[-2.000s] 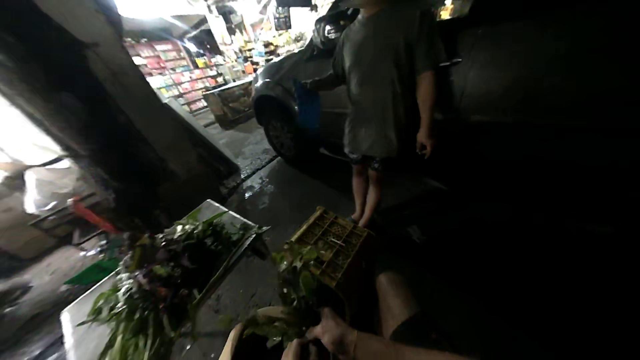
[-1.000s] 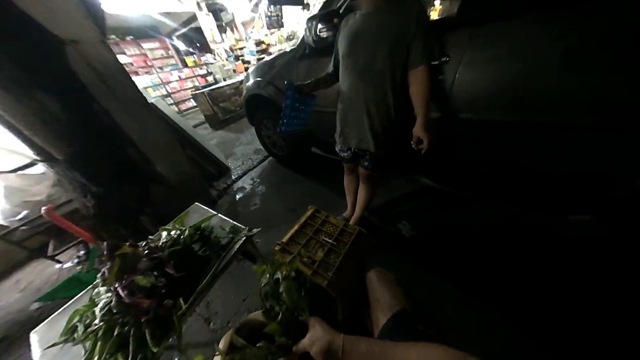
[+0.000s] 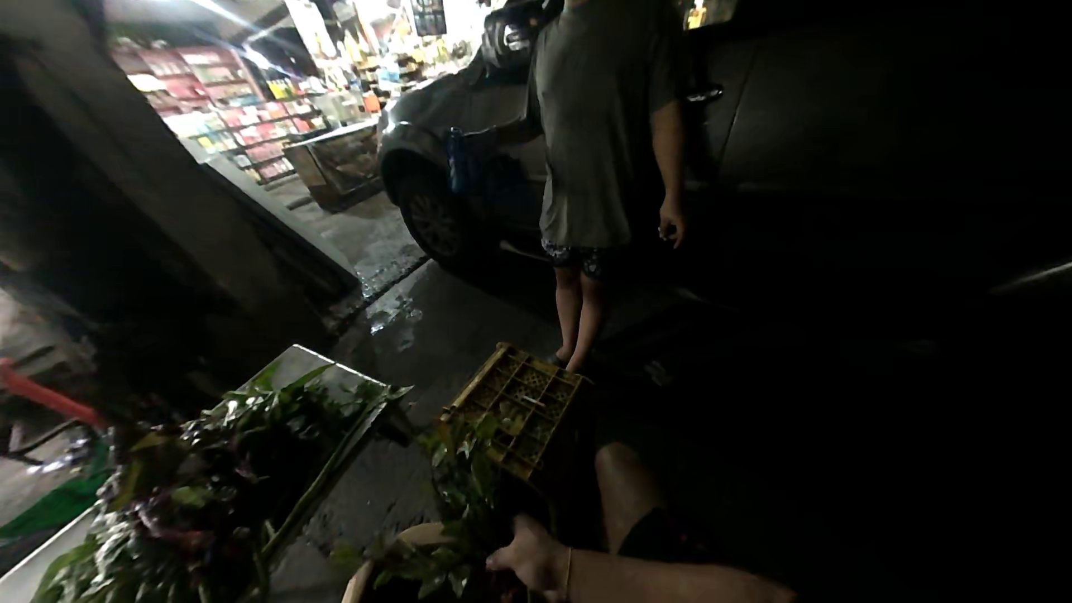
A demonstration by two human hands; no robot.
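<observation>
My right hand (image 3: pixel 536 557), with a thin band at the wrist, is closed around the stems of a bunch of leafy greens (image 3: pixel 469 494) at the bottom centre. The lower leaves hang over a pale-rimmed round container (image 3: pixel 423 533) at the bottom edge. My left hand does not show in the current frame. To the left, a heap of leafy greens (image 3: pixel 285 419) lies on a light-coloured table (image 3: pixel 300 358). Just beyond the held bunch stands a yellow plastic crate (image 3: pixel 502 394).
A person (image 3: pixel 595 126) in a loose shirt stands behind the crate, holding a blue item (image 3: pixel 456 163). A parked car (image 3: pixel 469 126) is behind them. A thick trunk or post (image 3: pixel 167 167) leans at left, near a red object (image 3: pixel 50 398). Stocked shelves (image 3: pixel 226 100) stand farther back.
Two seconds ago fingers of another hand showed beside my right hand at the bottom edge; now only my right hand shows. The standing person's blue item has moved.
</observation>
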